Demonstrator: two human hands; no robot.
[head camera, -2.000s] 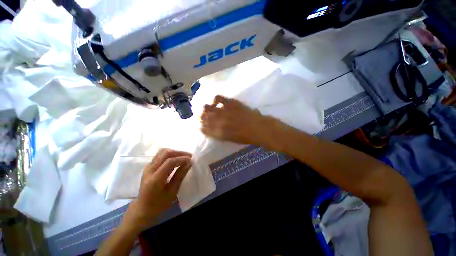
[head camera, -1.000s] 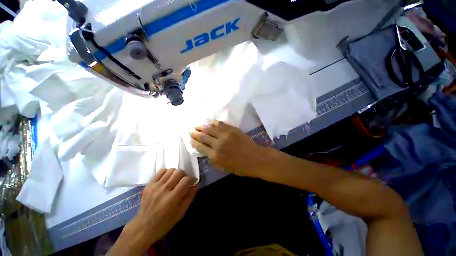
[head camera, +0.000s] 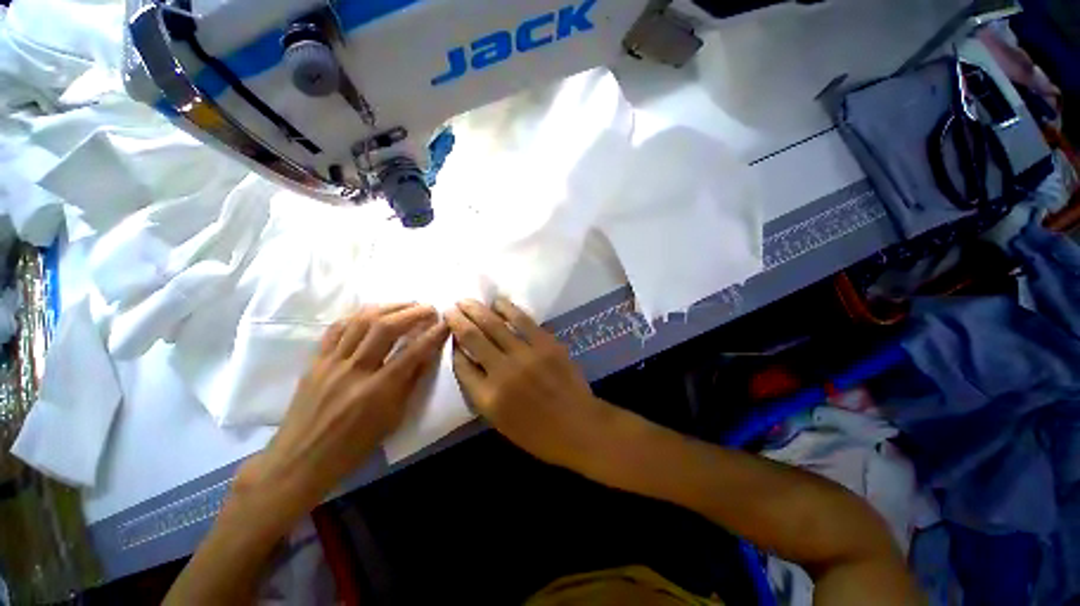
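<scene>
White fabric (head camera: 693, 219) lies under and right of the JACK sewing machine head (head camera: 397, 89), with a frayed edge near the table ruler. A narrow white piece (head camera: 432, 408) hangs towards the table edge between my hands. My left hand (head camera: 367, 367) presses on the cloth in front of the needle area, its fingertips gripping the cloth. My right hand (head camera: 515, 373) is beside it, fingertips on the same cloth and almost touching the left ones. The needle area is washed out by glare below the dark grey cylinder (head camera: 407, 195).
A heap of white cut pieces (head camera: 154, 237) lies at left. Black-handled scissors (head camera: 965, 154) rest on grey-blue folded cloth (head camera: 888, 142) at right. The ruler strip (head camera: 817, 237) runs along the front edge. Blue cloth (head camera: 995, 403) and a blue-rimmed container (head camera: 752, 568) are at lower right.
My right hand has come from beside the needle down to the front edge. My left hand has moved up beside it, so the fingertips meet. The frayed fabric at right has spread over the ruler.
</scene>
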